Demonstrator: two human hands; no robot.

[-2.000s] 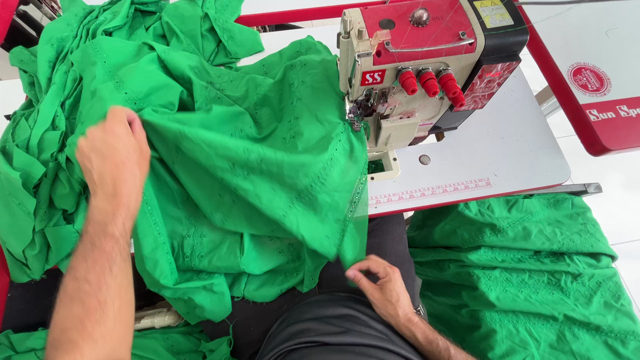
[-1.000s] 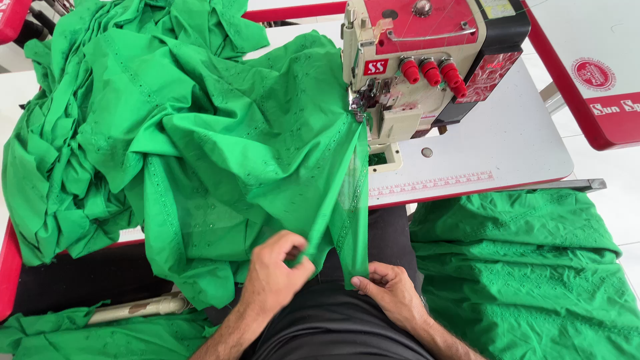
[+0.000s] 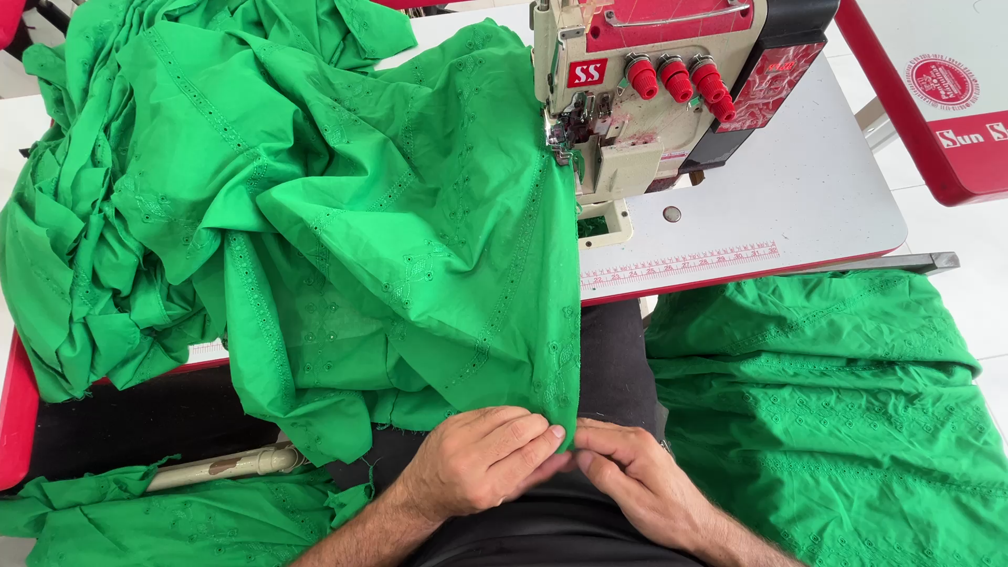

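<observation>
Green eyelet-embroidered fabric (image 3: 409,236) spreads over the left of the sewing table and hangs down over its front edge. Its right edge runs straight from the presser foot (image 3: 561,151) of an overlock sewing machine (image 3: 630,94) down to my hands. My left hand (image 3: 492,457) pinches the lower corner of this fabric between thumb and fingers. Just right of it, my right hand (image 3: 638,476) is at the same corner, fingertips against the cloth edge; its exact hold is partly hidden. Both hands are close together above my lap.
More green embroidered fabric (image 3: 819,409) hangs at the right over a metal bar (image 3: 921,264). Another green piece (image 3: 189,516) lies at lower left by a worn pale bar (image 3: 228,466). A printed ruler (image 3: 685,266) runs along the white table's front edge. A red-edged table (image 3: 961,161) stands at upper right.
My left hand has come from the upper left of the fabric down to the corner beside my right hand. The fabric's right edge, folded and loose a second ago, now lies straighter.
</observation>
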